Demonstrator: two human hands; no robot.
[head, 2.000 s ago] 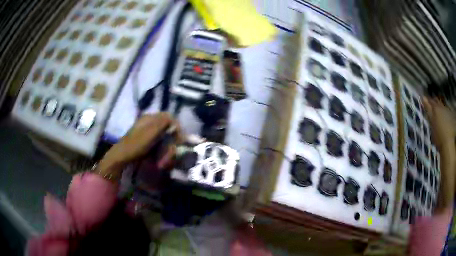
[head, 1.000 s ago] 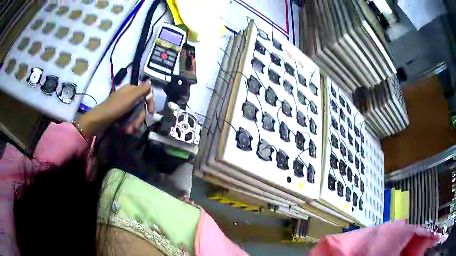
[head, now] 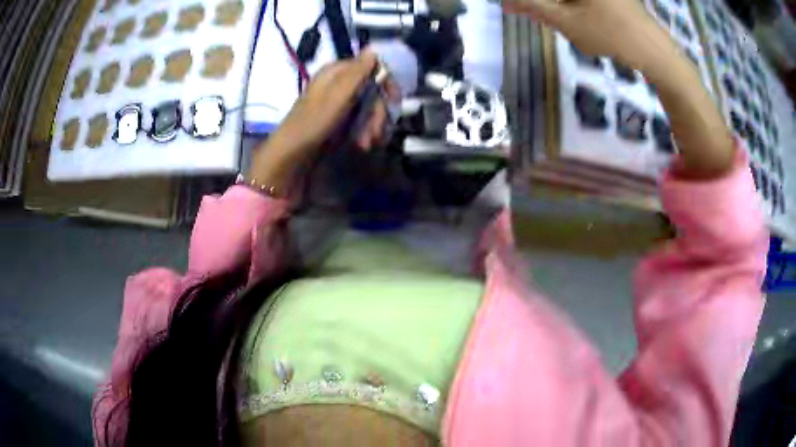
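My left hand (head: 336,100) is left of the test fixture, its thumb and fingers pinched together on a small pale and dark piece that looks like the test connector (head: 381,75); blur hides its details. The fixture's silver-white spoked plate (head: 476,115) sits on a black base with a green edge, with no unit seen on it. My right hand (head: 589,24) is at the top edge, over the right foam tray (head: 572,144); its fingertips are cut off, so what it holds cannot be told.
The left foam tray (head: 188,157) has tan cutouts and three units in its front row (head: 166,120). The meter (head: 384,10) is cut off at the top. A black stand part (head: 434,44) stands behind the fixture. Black and red cables lie beside my left hand. More dark units fill the far right tray.
The view has tilted down and turned, so the fixture shows higher and further right. My right hand has come into view over the right tray. My left hand remains pinched beside the fixture.
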